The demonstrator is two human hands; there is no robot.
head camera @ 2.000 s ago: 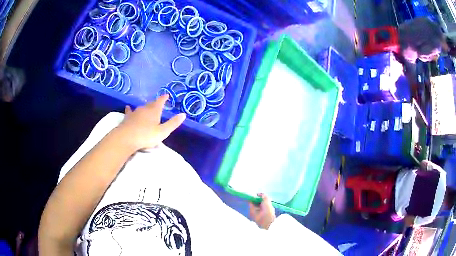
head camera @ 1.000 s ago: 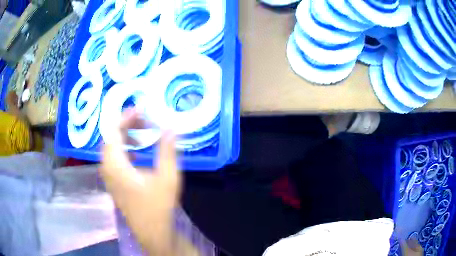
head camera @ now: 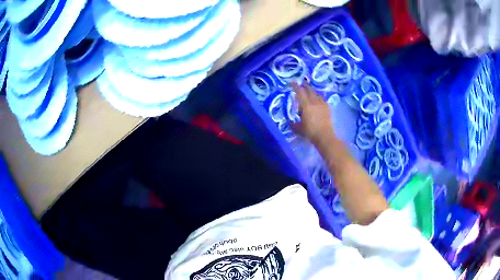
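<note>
My right hand (head camera: 313,116) reaches into the blue-purple bin (head camera: 344,121), over its left part. Its fingertips are among the loose narrow inner rings (head camera: 289,66); the hand is blurred and I cannot tell whether it grips one. My left hand is out of the picture. Broad pale flange rings (head camera: 159,60) with ridged edges lie in overlapping stacks on the brown bench top (head camera: 90,128) at the upper left.
A blue tray (head camera: 19,219) with pale parts is cut off at the left edge. The green tray's rim (head camera: 426,208) shows beyond the bin. Another blue crate (head camera: 444,109) stands right of it. Red objects and pale grey cloth (head camera: 458,24) are at the upper right.
The view has swung right, so the bin is now central and the flange-ring tray my left hand was reaching into is mostly gone. My left hand has left the picture. My right arm now shows in the bin.
</note>
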